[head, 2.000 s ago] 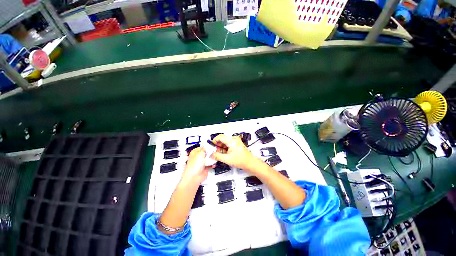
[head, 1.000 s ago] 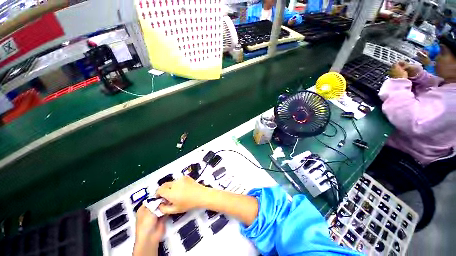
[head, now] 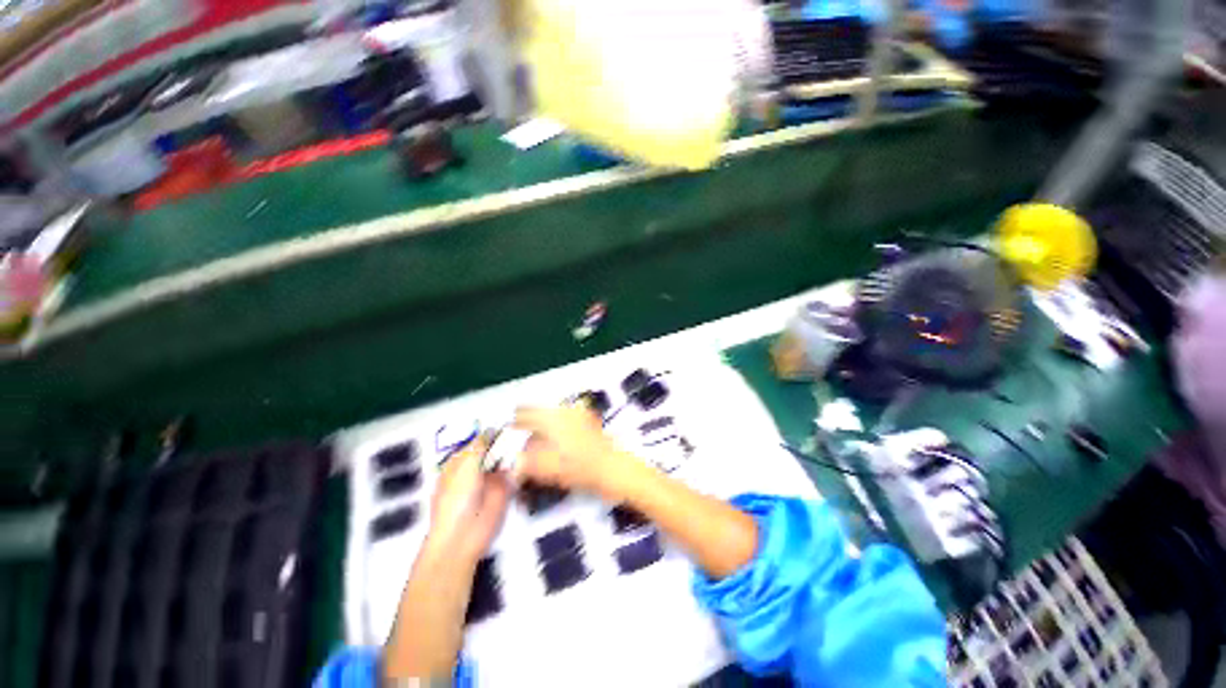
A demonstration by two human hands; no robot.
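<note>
The frame is motion-blurred. My left hand (head: 467,500) and my right hand (head: 562,450) meet over the upper part of the white tray (head: 672,645). Between their fingertips is a small white or pale piece (head: 506,449); its exact form is blurred and partly covered by the fingers. Rows of small black units (head: 562,556) lie on the tray around and below the hands. A pale-framed part (head: 457,438) lies just above my left hand. A thin dark lead runs from near the tray's upper right units.
A black compartment tray (head: 175,578) is at left. The green belt (head: 403,336) crosses behind, with one small part (head: 589,320) on it. At right are a metal can (head: 812,339), a black fan (head: 937,316), a yellow fan (head: 1046,246) and a power strip (head: 930,495). A person's pink sleeve (head: 1203,356) shows far right.
The view swung right, then partly back left, and is now blurred. Both hands stay together over the tray with the pale piece between them.
</note>
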